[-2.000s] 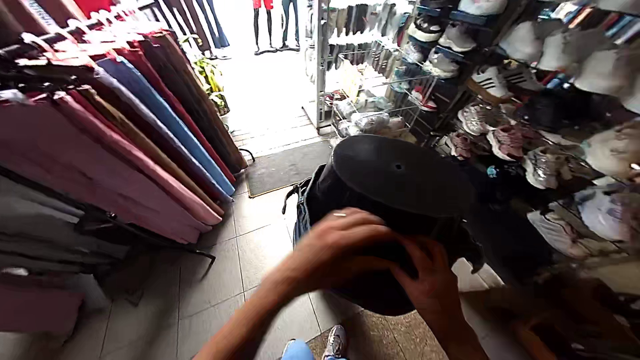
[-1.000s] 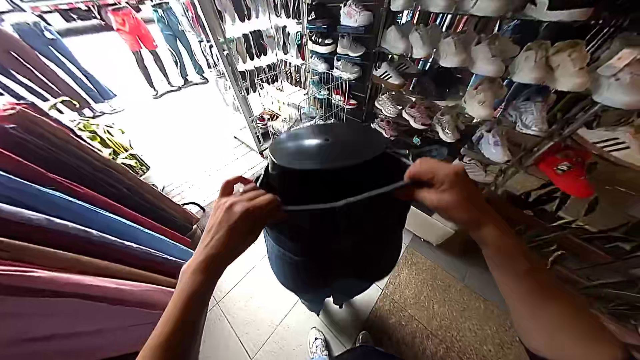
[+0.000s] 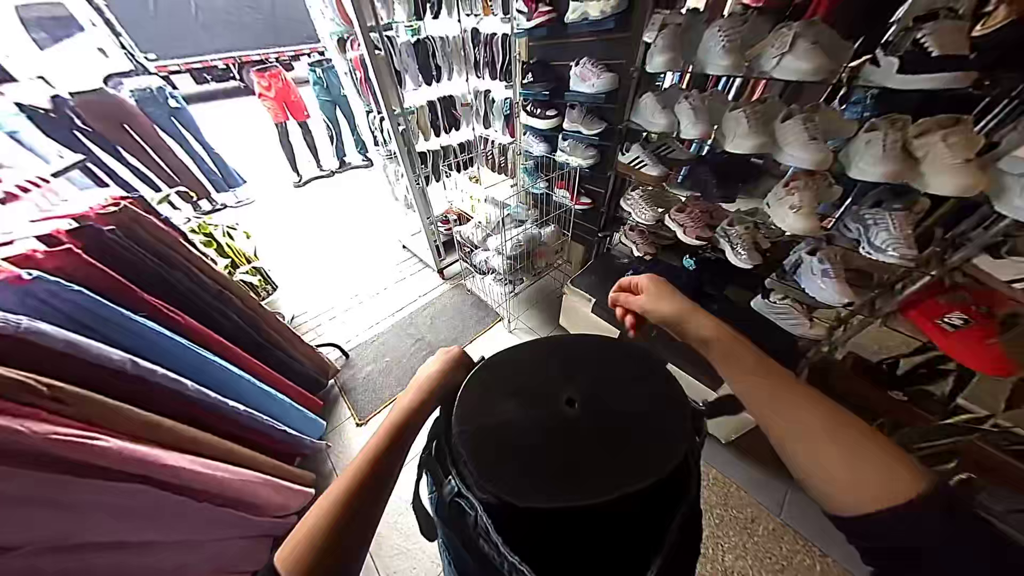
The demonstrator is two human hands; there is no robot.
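A black mannequin lower torso (image 3: 572, 420) with a flat oval top and a small central hole stands right before me. Dark blue jeans (image 3: 472, 520) are around it, their waist partly lowered below the top. At the torso's far left edge is my left hand (image 3: 446, 374), its fingers mostly hidden behind the rim; whether they grip cloth cannot be told. Raised beyond the far right edge, my right hand (image 3: 652, 306) has curled fingers, with a dark strip hanging just below it; its hold on that strip is unclear.
Hanging trousers (image 3: 160, 360) fill the left side. Racks of sneakers (image 3: 736, 136) line the right. Ahead stand a wire basket (image 3: 512, 248) and a grey floor mat (image 3: 416, 352). A red cap (image 3: 960, 324) hangs at the right. Dressed mannequins (image 3: 284, 112) stand outside the doorway.
Both hands were together on the near side of the torso, then apart pulling a band taut; now they are at its far side, the right one raised. The view has shifted.
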